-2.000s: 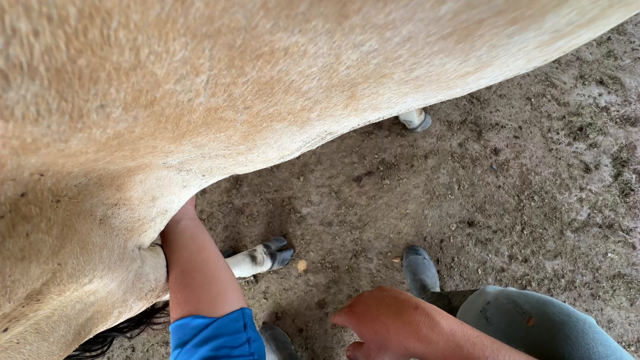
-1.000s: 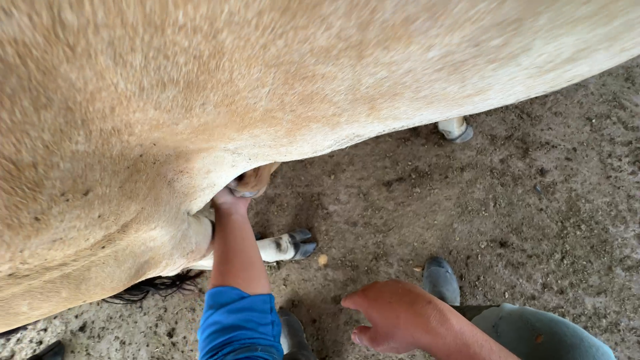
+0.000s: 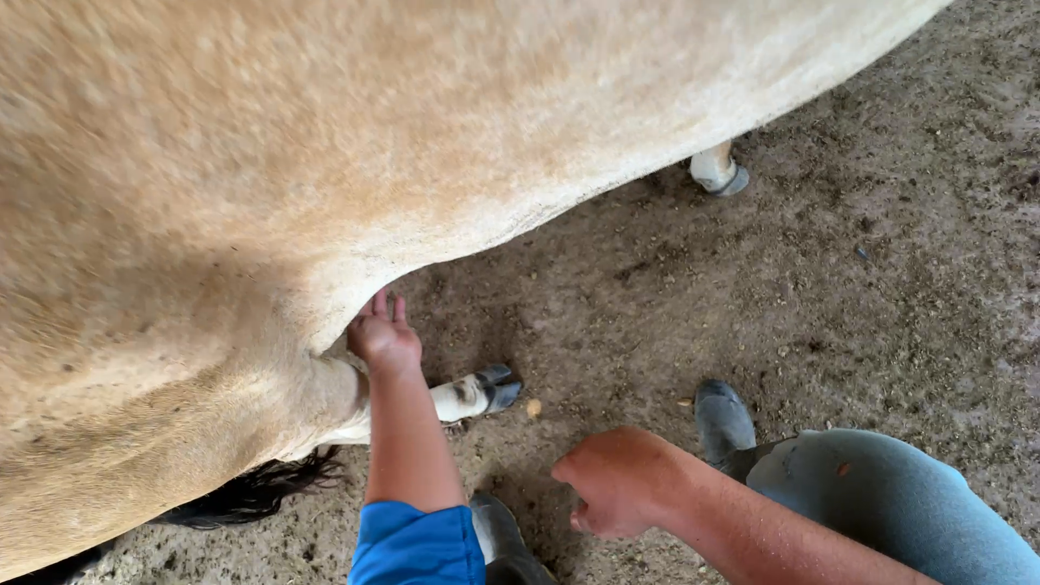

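Note:
The tan, short-haired flank of a cow or similar cloven-hoofed animal (image 3: 366,146) fills the upper left of the head view. My left hand (image 3: 385,331), below a blue sleeve, reaches under the belly beside the hind leg (image 3: 337,390). Its palm faces up with fingers spread; some fingertips are hidden behind the belly edge, and I see nothing in it. Whether it touches the coat I cannot tell. My right hand (image 3: 621,481) hangs over the ground, loosely bent, thumb apart from the forefinger, with no object visible.
A cloven hind hoof (image 3: 497,388) stands right of my left forearm, and another hoof (image 3: 729,180) farther off. A black tail tuft (image 3: 260,491) hangs at lower left. Grey boots (image 3: 723,418) and a blue-grey trouser leg (image 3: 886,496) are at lower right, on dirt ground (image 3: 617,325).
A second ago my left hand was at a tan and white part under the belly, which no longer shows; now its palm and fingers are visible. My right hand stays low, loosely bent.

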